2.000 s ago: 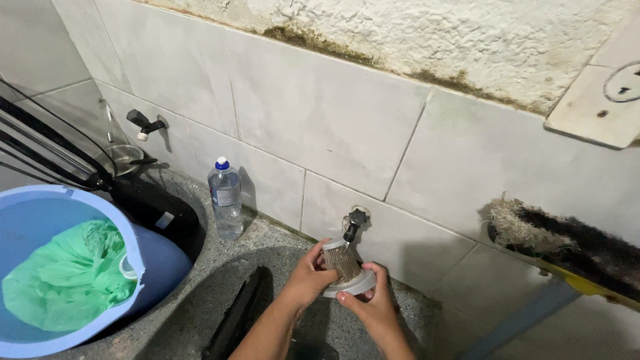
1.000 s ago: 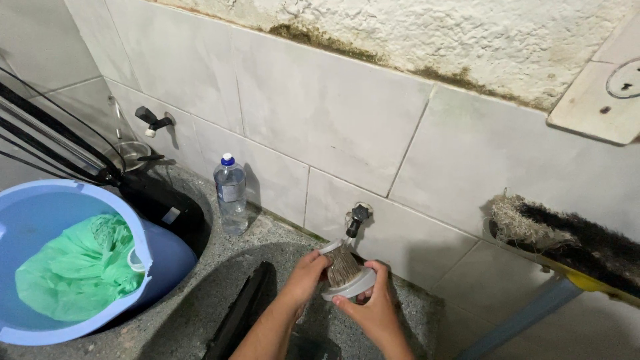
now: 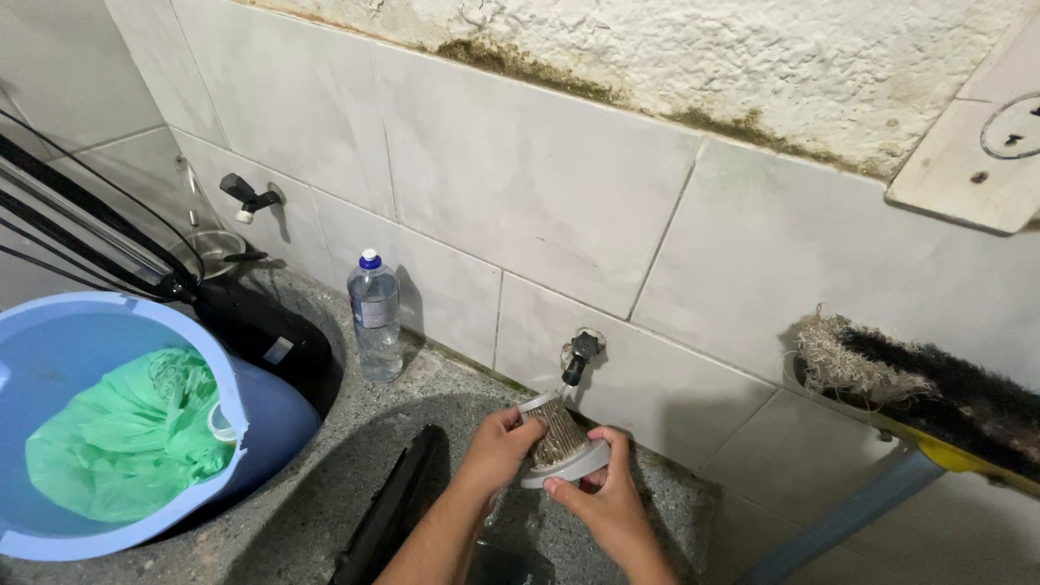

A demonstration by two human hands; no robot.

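Note:
A pleated cone-shaped filter (image 3: 556, 435) with pale plastic rims is held under a black tap (image 3: 582, 357) on the tiled wall, and water runs onto its narrow upper end. My left hand (image 3: 497, 451) grips the narrow end, with the thumb on the dirty brownish pleats. The wide rim sits in my right hand (image 3: 603, 491), fingers behind and thumb in front. Both hands are over a grey stone sink basin (image 3: 325, 479). Inside the basin, left of my forearms, leans a long black plastic part (image 3: 394, 504).
A clear bottle (image 3: 377, 325) with a blue-and-white cap stands on the sink ledge. At the left are a blue bucket (image 3: 280, 414) with a green plastic bag (image 3: 122, 439), a black appliance (image 3: 264, 333), and a second tap (image 3: 248, 198). A bristled broom head (image 3: 934, 374) is at the right.
The filter has stayed in both hands beneath the tap, its tilt shifting slightly as the fingers move on it.

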